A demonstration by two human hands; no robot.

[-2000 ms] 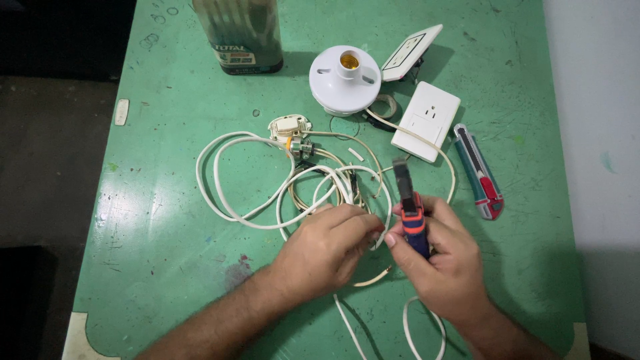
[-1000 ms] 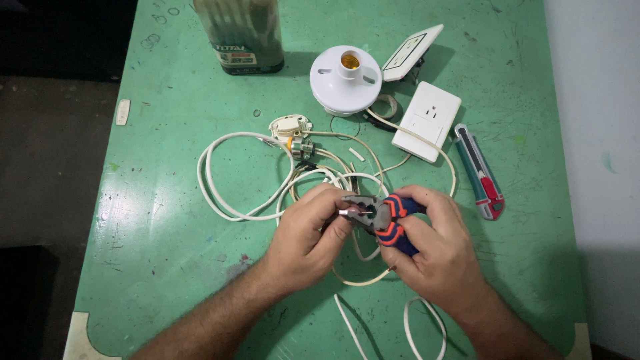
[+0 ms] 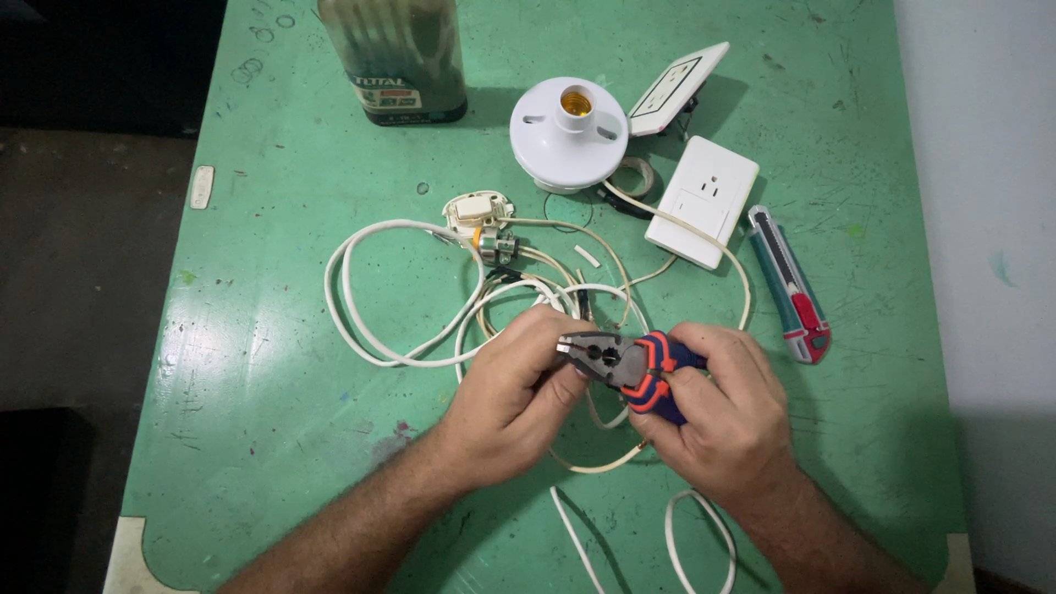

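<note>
My right hand (image 3: 730,404) grips the blue and red handles of a pair of combination pliers (image 3: 615,359), whose jaws point left. My left hand (image 3: 520,396) is closed at the jaws, its thumb and fingers pinching something that is mostly hidden, probably a wire end. Around and behind my hands lie coiled white electrical cables (image 3: 351,305). A cream wire with a bare copper end (image 3: 606,469) curves below the pliers. Beyond the coils are a cream switch (image 3: 476,210) with its casing and a metal-bodied part (image 3: 497,246) joined to wires.
A white lamp holder (image 3: 549,148), a tilted outlet plate (image 3: 676,91), a flat outlet plate (image 3: 701,202) and a tape roll (image 3: 635,176) sit at the back. A utility knife (image 3: 790,285) lies right. A bottle (image 3: 404,66) stands back left. Loose white cable (image 3: 672,536) lies at the front.
The pliers have turned from pointing away from me to pointing left, and their jaws have come to the fingers of my left hand. Both hands have stayed near the middle of the table.
</note>
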